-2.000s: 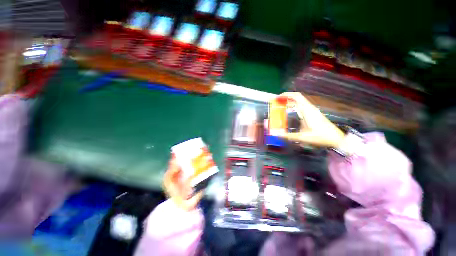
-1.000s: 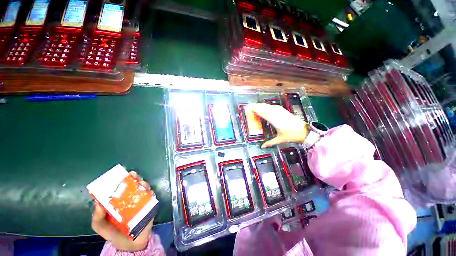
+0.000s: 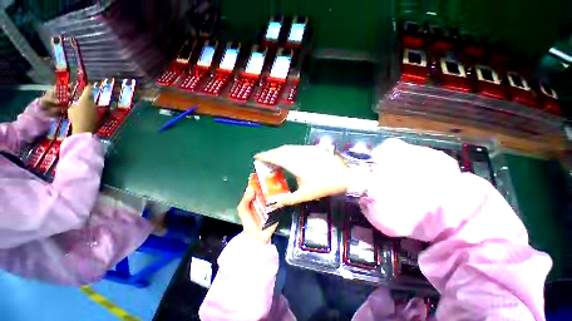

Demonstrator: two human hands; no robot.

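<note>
My left hand (image 3: pixel 252 212) holds a stack of orange and white batteries (image 3: pixel 271 180) upright over the bench's front edge. My right hand (image 3: pixel 312 173) reaches across to it, thumb and fingers around the stack's upper part. A clear blister tray (image 3: pixel 320 259) lies right of the stack, partly hidden under my right arm. Closed red-edged handsets with white labels, such as this one (image 3: pixel 315 231), sit in its pockets.
Open red phones (image 3: pixel 248 78) stand on a brown board behind, with blue pens (image 3: pixel 229 121) before them. Stacked trays of closed phones (image 3: pixel 473 78) are at right rear. A co-worker in a pink smock (image 3: pixel 53 194) handles open phones (image 3: pixel 61 69) at left.
My right hand has left the tray pocket and moved left onto the battery stack. The view has swung left, bringing the co-worker into sight.
</note>
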